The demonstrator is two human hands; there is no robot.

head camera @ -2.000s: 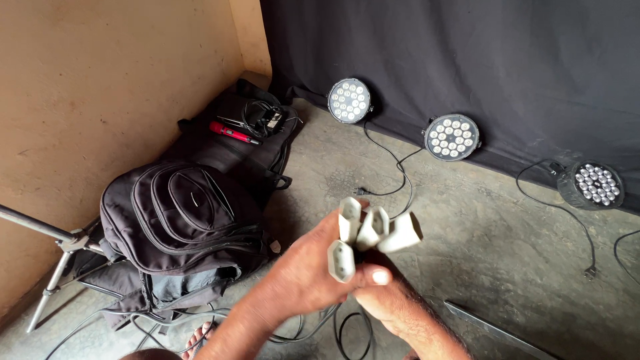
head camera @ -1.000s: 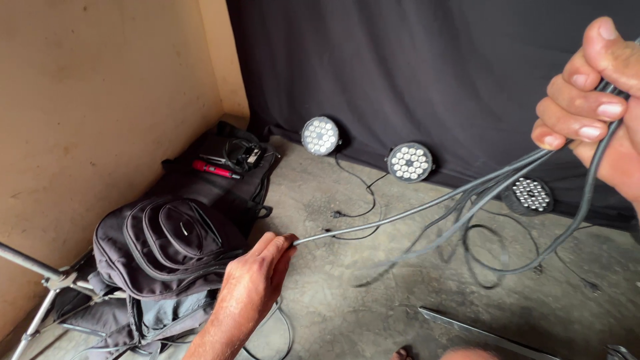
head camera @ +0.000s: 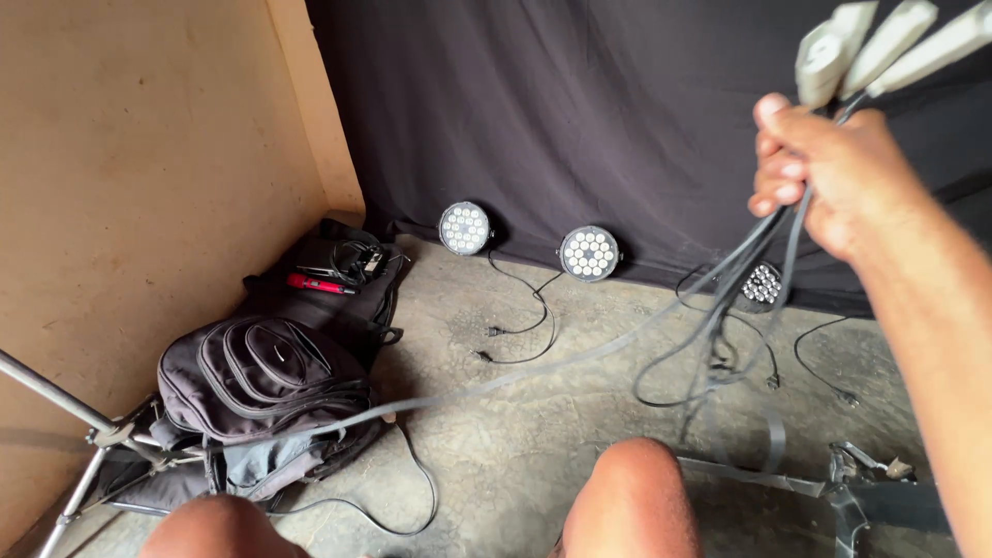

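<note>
My right hand (head camera: 837, 170) is raised at the upper right, closed around several grey electrical cables (head camera: 756, 248). White socket connectors (head camera: 825, 58) on the cable ends stick out above its thumb, blurred at the frame's edge. Below the fist the cables hang in loose loops, and one grey cable (head camera: 496, 384) runs left across the floor to the black backpack (head camera: 256, 380). My left hand is out of view.
Three round LED stage lights (head camera: 465, 229) with plugged cords stand along a black curtain (head camera: 573, 116). A tripod's metal leg (head camera: 58, 391) is at the left. A red tool-like object (head camera: 318, 284) lies on black fabric. My knees are at the bottom, near a dark metal stand (head camera: 883, 504).
Both hands were together at the connectors, then spread apart along the cables. My left hand has since left the view. The connectors show again above my right hand, out of frame one second ago.
</note>
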